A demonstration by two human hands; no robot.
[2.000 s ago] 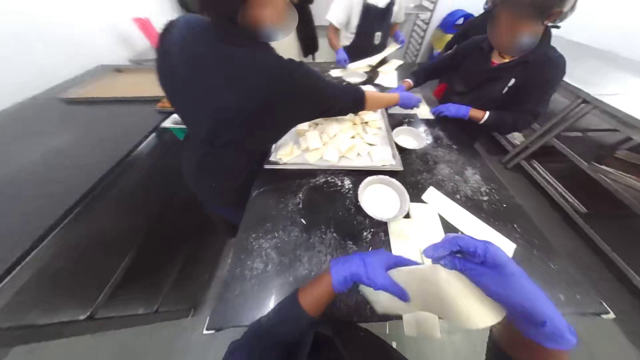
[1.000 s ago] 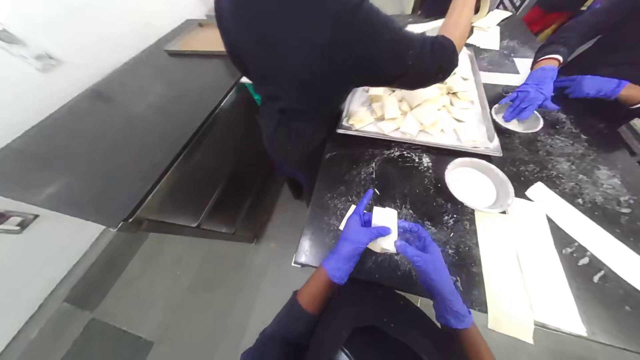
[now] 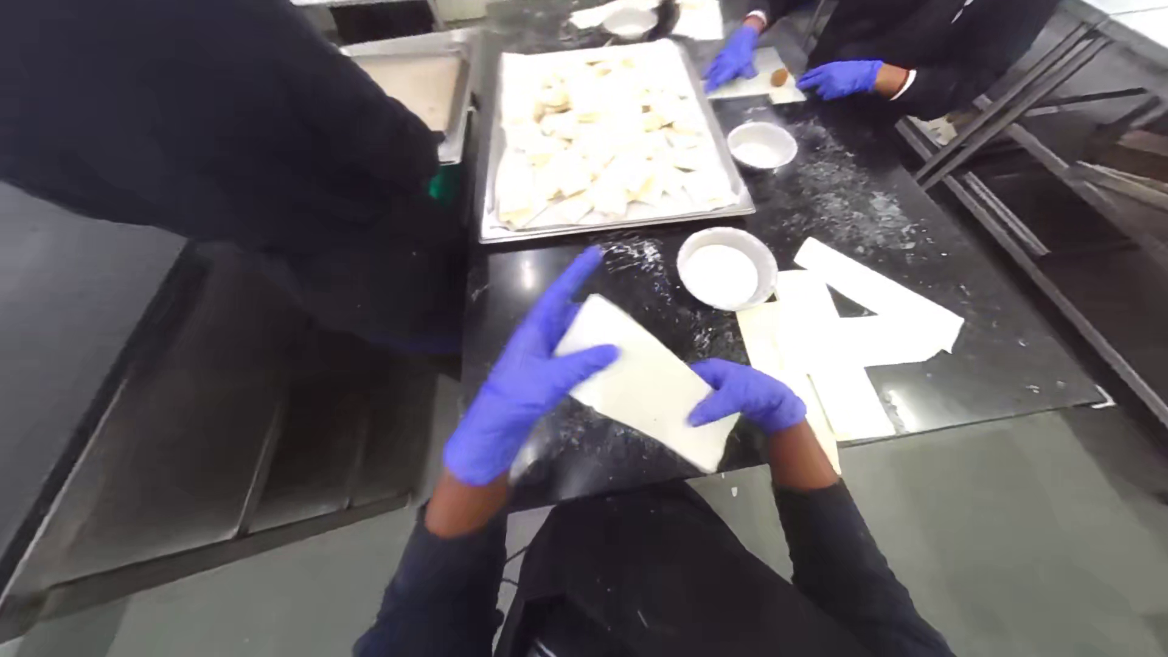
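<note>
A pale rectangular piece of dough (image 3: 643,383) is held at a slant above the near edge of the black worktop. My left hand (image 3: 529,379), in a blue glove, grips its upper left end, thumb on top and forefinger stretched out. At the lower right end, my gloved right hand (image 3: 748,395) pinches it with thumb and fingers. Just beyond, a round bowl of white powder (image 3: 727,268) stands on the worktop. Flat dough strips (image 3: 881,292) lie overlapping to the right of my right hand, some reaching the worktop's edge.
A lined metal tray (image 3: 620,222) heaped with pale dough pieces stands farther back, beside a second bowl (image 3: 762,146). A co-worker's gloved hands (image 3: 839,79) rest near dough with a brown lump (image 3: 778,78). Another person in dark clothes (image 3: 228,155) stands close on the left, near another tray (image 3: 461,91).
One second ago my hands were close together around a small folded dough piece; now they are farther apart on a longer flat piece. The co-worker's hand has left the second bowl. The view has shifted.
</note>
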